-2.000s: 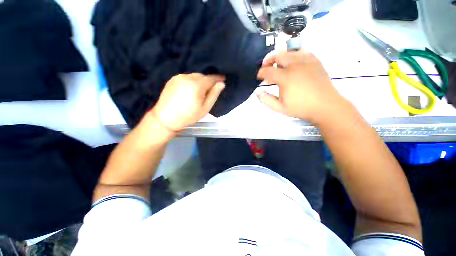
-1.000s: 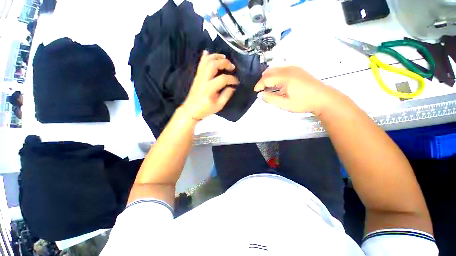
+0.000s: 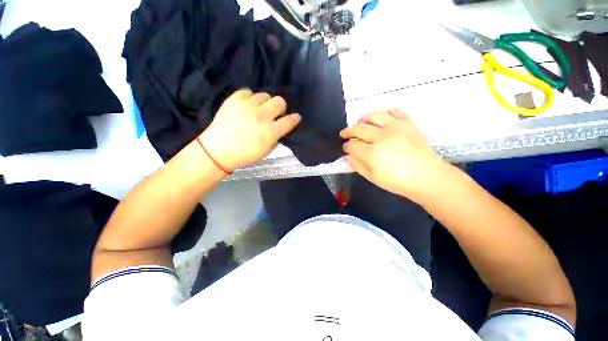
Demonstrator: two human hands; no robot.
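The black garment piece (image 3: pixel 307 86) lies on the white machine bed, bunched at its left, with a straight right edge running from the presser foot (image 3: pixel 333 48) towards the table front. My left hand (image 3: pixel 250 130) rests on the cloth, fingers curled, pressing or gripping it; which cannot be told. My right hand (image 3: pixel 387 146) is at the lower right edge of the cloth, fingertips closed on that edge. The sewing machine head (image 3: pixel 317 14) is cut off by the top edge.
Shears (image 3: pixel 517 66) with one green and one yellow loop lie right of the needle. Dark jagged scraps (image 3: pixel 573 63) lie beyond them. Black garment stacks (image 3: pixel 53 93) are on the left. A measuring strip (image 3: pixel 527 142) runs along the front edge. A blue crate (image 3: pixel 573 174) is below right.
The right hand has moved down the cloth edge, away from the needle. The cloth by the foot now lies flatter, with its right edge straight. The camera view has also shifted.
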